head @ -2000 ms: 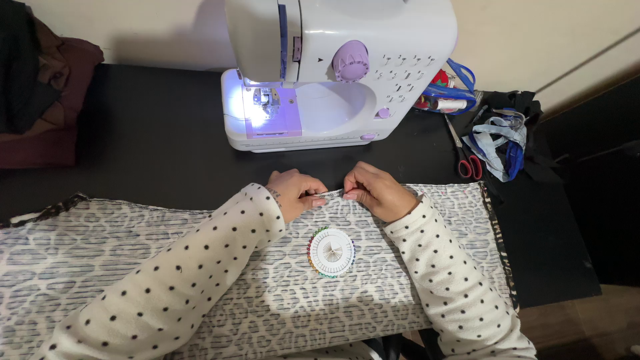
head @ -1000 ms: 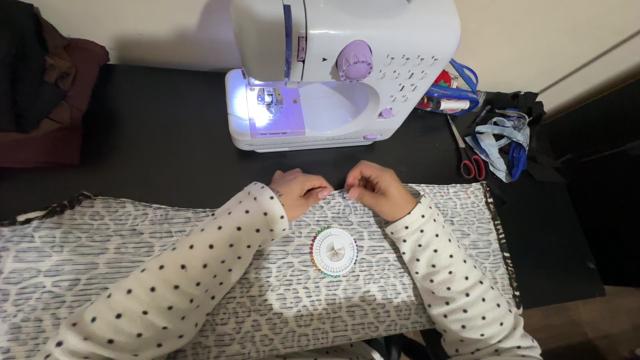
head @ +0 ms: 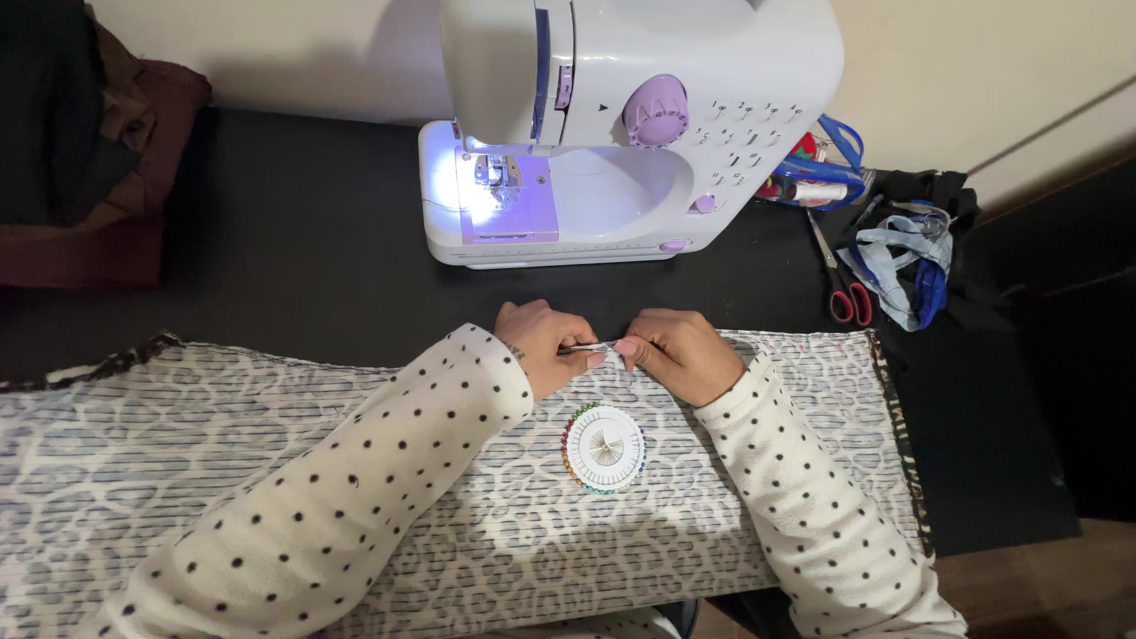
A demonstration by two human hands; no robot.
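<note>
A patterned white and grey fabric (head: 426, 532) lies spread over the black table. My left hand (head: 546, 346) pinches its far edge between thumb and fingers. Close beside it on the right, my right hand (head: 679, 355) pinches the same edge, with a short stretch of folded edge showing between the two hands. Whether a pin is in the fingers cannot be told. Just below the hands, a round white wheel of pins (head: 606, 448) with coloured heads rests on the fabric. Beyond the hands stands a white and purple sewing machine (head: 612, 200), its lamp lit.
Scissors with red and black handles (head: 839, 284) lie right of the machine, beside pale and blue fabric strips (head: 901, 257). A clear pouch with blue trim (head: 821, 173) holds sewing supplies behind them. Dark and maroon cloth (head: 98, 195) is piled at the back left.
Both hands stay at the fabric's far edge. The fingers have shifted slightly, and more folded edge shows between them than one second ago.
</note>
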